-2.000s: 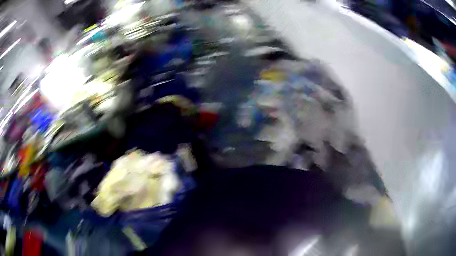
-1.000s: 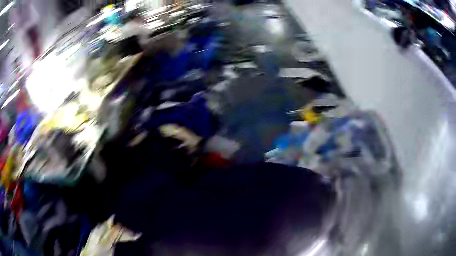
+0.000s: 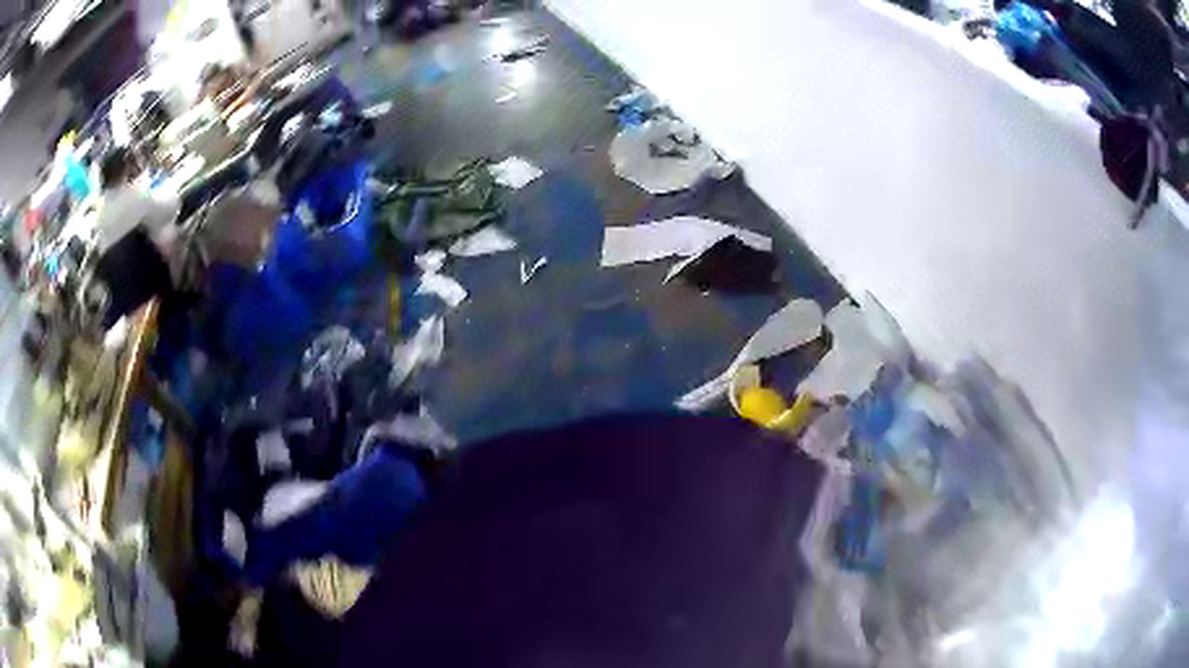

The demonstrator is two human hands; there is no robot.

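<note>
A large dark purple-black fabric piece (image 3: 613,548) fills the lower middle of the head view, with a rounded upper edge. It hides what lies below and behind it. Neither of my hands is in the picture, so I cannot tell how the fabric is held.
A long white table (image 3: 835,170) runs along the right. Below it are a heap of mixed scraps (image 3: 900,457) and a yellow item (image 3: 767,407). White cut pieces (image 3: 665,240) lie on the worn blue floor (image 3: 535,339). Blue cloth (image 3: 342,516) and a blue crate or bag (image 3: 313,235) are left.
The view has moved forward along the aisle and is sharper. The cream bundle at lower left has passed out of view. The dark fabric still fills the lower middle.
</note>
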